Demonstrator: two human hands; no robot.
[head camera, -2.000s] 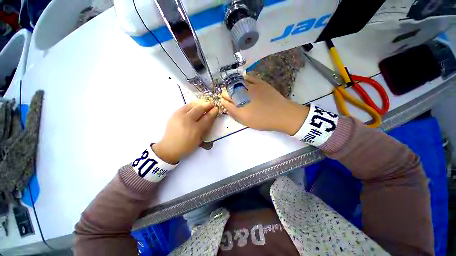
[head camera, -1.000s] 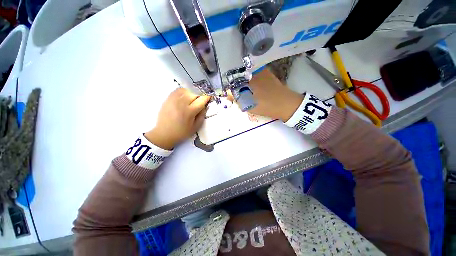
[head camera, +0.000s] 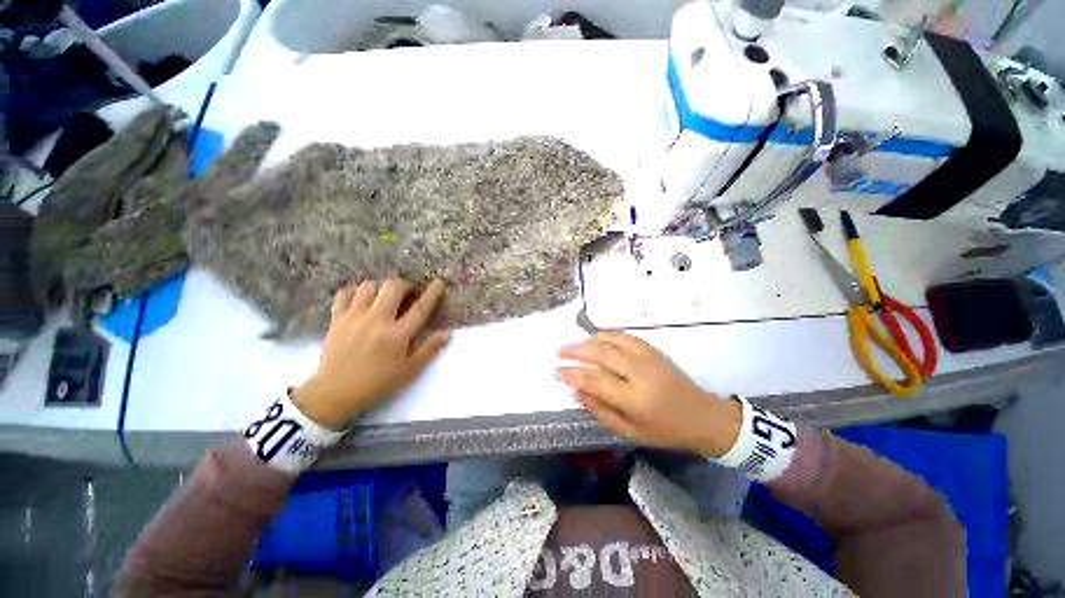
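A wide grey-brown tweed piece (head camera: 467, 210) lies on the white table, left of the sewing machine head (head camera: 747, 129). Its right end lies close to the presser foot (head camera: 689, 222). My left hand (head camera: 376, 350) rests with its fingertips on the lower edge of the tweed, fingers a little spread; it is not clear whether it grips the cloth. My right hand (head camera: 637, 391) is empty, fingers apart, over the table just below the needle plate (head camera: 654, 286) and away from the tweed.
More tweed pieces (head camera: 111, 222) are heaped at the far left, touching or near the wide piece. Scissors with orange and red handles (head camera: 893, 339) and a yellow-and-black tool (head camera: 860, 251) lie right of the machine. A dark rectangle (head camera: 979, 315) lies further right.
The view has shifted left. The tweed is out from under the machine head and spread on the left. My left hand moved left onto it; my right hand moved away from the presser foot, towards me.
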